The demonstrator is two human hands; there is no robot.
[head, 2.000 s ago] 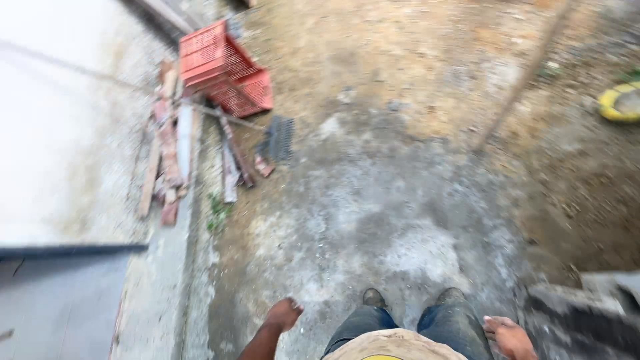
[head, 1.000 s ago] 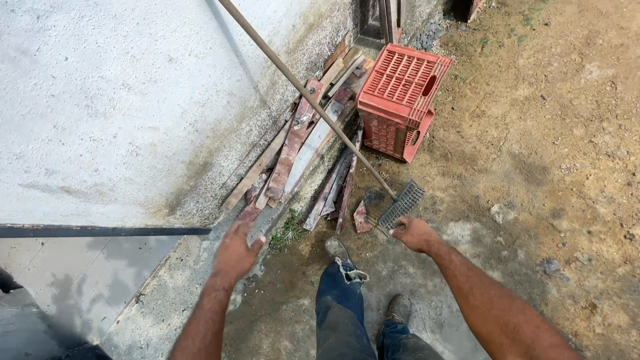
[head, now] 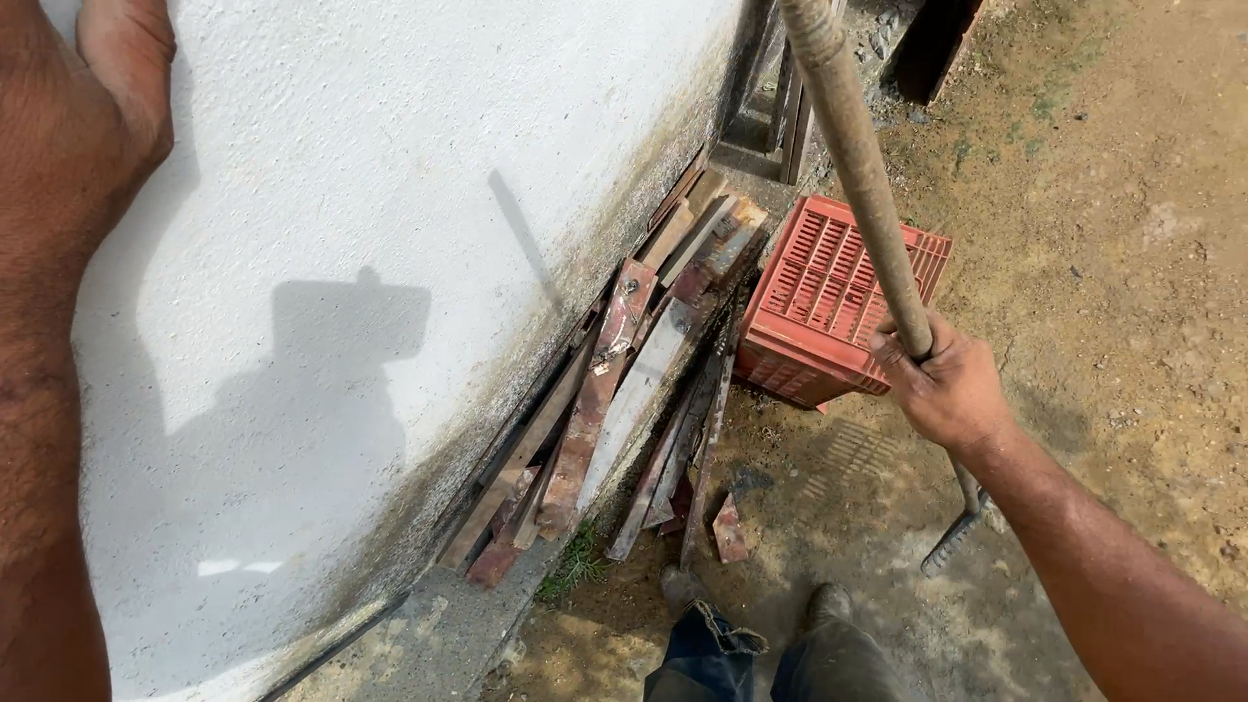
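Note:
My right hand [head: 941, 385] is wrapped around the wooden handle [head: 863, 166] of a rake, which rises past the top of the view. The rake's dark toothed head [head: 951, 541] is low, close to the ground, partly hidden by my forearm. At the upper left my left hand [head: 83, 107] is in front of the white wall, its fingers cut off by the view's edge; whether it touches the wall I cannot tell. Behind the handle stands a red plastic crate [head: 829, 292], slotted face up. Old wooden boards [head: 604, 390] lie piled along the wall's foot.
The rough white wall [head: 390, 195] fills the left side. A concrete ledge [head: 429, 624] runs along its base. Loose wood strips [head: 673, 468] and a broken piece [head: 728, 531] lie near my boots [head: 829, 603]. Packed earth [head: 1121, 292] spreads right. Dark frames [head: 780, 107] lean behind the crate.
One second ago the rake leaned on the wall and my right hand was near its head. Now that hand grips the handle, which stands away from the wall. My left hand has moved up beside the wall.

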